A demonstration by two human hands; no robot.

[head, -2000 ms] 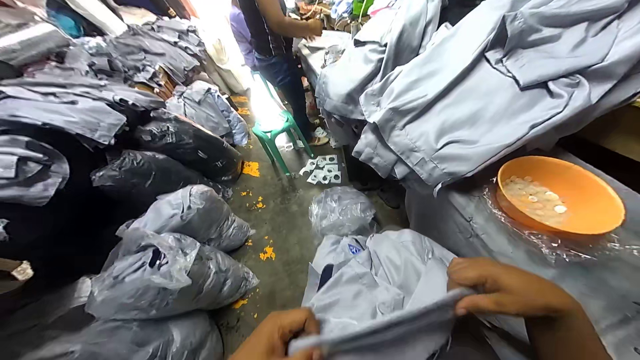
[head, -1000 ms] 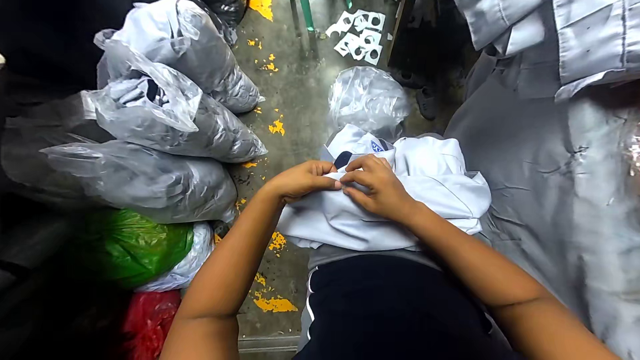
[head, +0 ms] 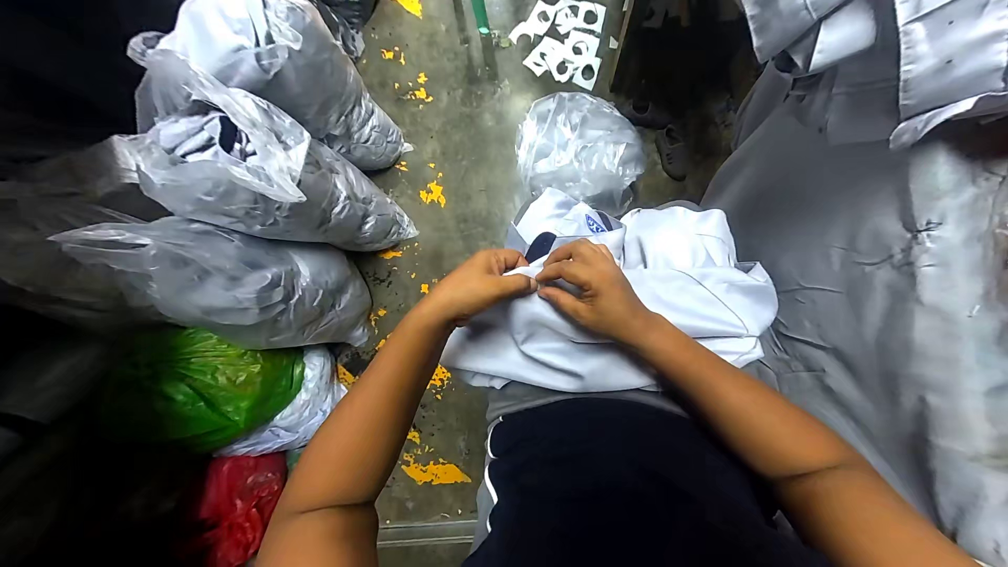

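A light grey-white garment with a blue emblem and a dark navy piece lies bunched in front of my body. My left hand pinches an edge of its cloth between thumb and fingers. Close against it, my right hand has its thumb and fingertips on the same edge; whatever small detail lies between the fingertips is hidden. Just beyond the garment sits a clear plastic bag.
Filled plastic bags are stacked at the left, above a green bag and a red bag. White cut-out pieces lie on the floor ahead. Grey cloth covers the right side, with folded garments at the upper right.
My hands were apart on the garment two seconds ago; they have come together at its edge. The view has tilted down strongly. Since one second ago the hands have barely moved.
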